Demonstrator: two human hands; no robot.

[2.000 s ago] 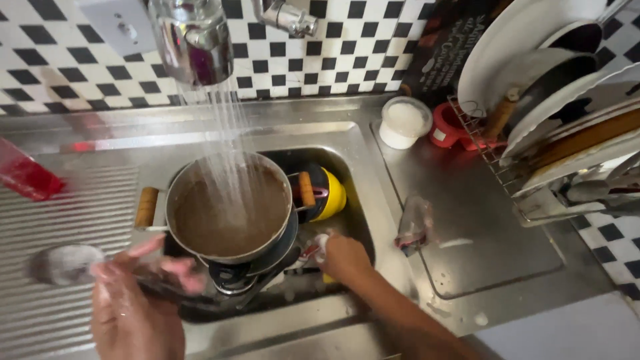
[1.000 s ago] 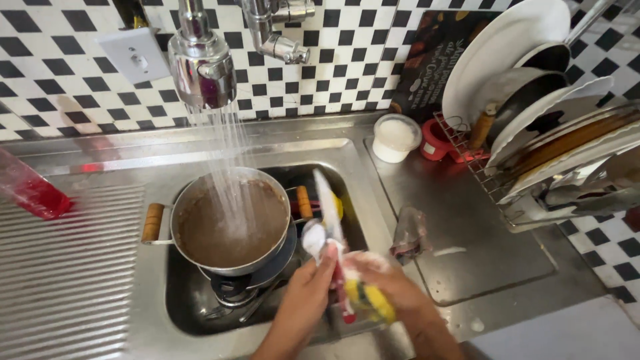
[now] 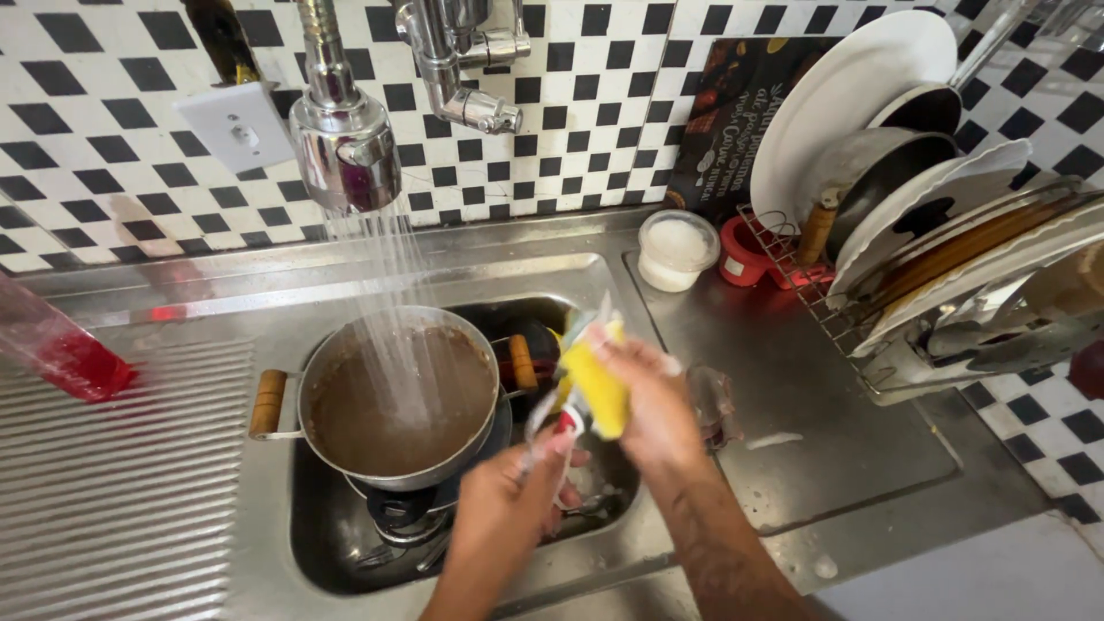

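My left hand (image 3: pixel 526 492) grips the red-and-white handle of a knife (image 3: pixel 569 421) and what seems to be a spoon's handle, over the right part of the sink basin. My right hand (image 3: pixel 651 388) holds a yellow sponge (image 3: pixel 601 384) around the upper part of these utensils; motion blurs them. To their left, a metal pot (image 3: pixel 397 466) with wooden handles sits on other dishes in the steel sink (image 3: pixel 315 552), full of cloudy brown water. Water pours into it from the chrome faucet head (image 3: pixel 347 155). Cutlery (image 3: pixel 431 552) lies low in the basin.
A lidded plastic tub (image 3: pixel 677 250) and a red cup (image 3: pixel 743 250) stand behind the right counter. A wire dish rack (image 3: pixel 841 332) with plates and pans is at the right. A crumpled plastic bag (image 3: pixel 711 405) lies beside the basin. A bottle with red liquid (image 3: pixel 78 366) is at far left.
My left hand, raised with fingers spread at the left two seconds ago, now holds utensils right of the pot. My right hand has come up out of the basin and holds the sponge around them.
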